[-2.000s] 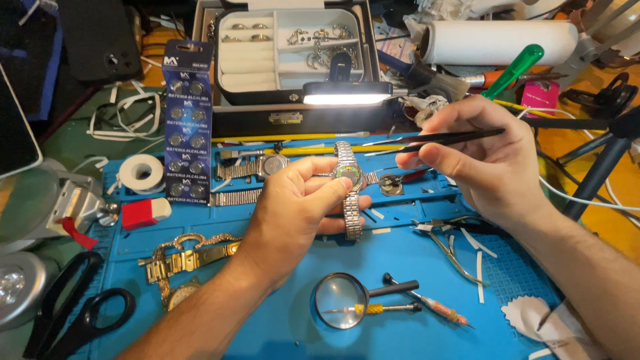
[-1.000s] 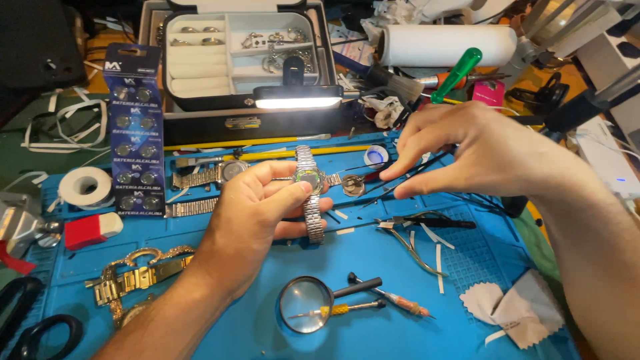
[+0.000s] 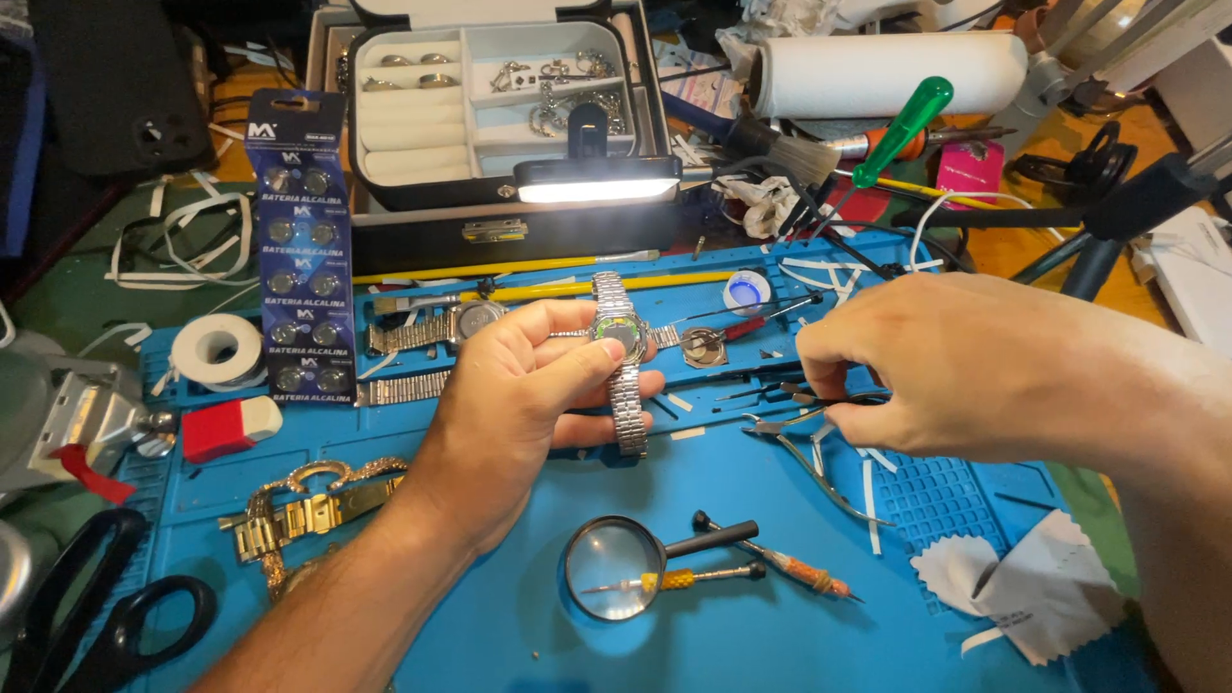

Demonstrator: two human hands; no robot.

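Note:
My left hand (image 3: 539, 385) holds a metal-band wristwatch (image 3: 619, 332), its back off and a green-rimmed movement showing; the thumb rests on its edge and the bracelet hangs down. At the right, my right hand (image 3: 847, 385) is lowered over the tool slots of the blue mat, thumb and forefinger around dark tool handles; whether it grips one cannot be told. Just below it lie cutting pliers (image 3: 818, 472). Between the hands are a watch part (image 3: 705, 346), a red-handled tool (image 3: 746, 327) and a small white cap with blue inside (image 3: 747, 291).
A magnifying glass (image 3: 616, 568) and small screwdrivers (image 3: 804, 568) lie in front, a cloth (image 3: 1049, 587) at the right. Gold watches (image 3: 318, 510), black scissors (image 3: 125, 616) and an eraser (image 3: 231, 428) lie left. Behind stand a battery pack (image 3: 306, 250) and a lit lamp (image 3: 597, 188) before a jewellery box.
My right hand, which held dark tweezers near the watch two seconds ago, has moved away right and down to the tool slots. The left hand still holds the watch.

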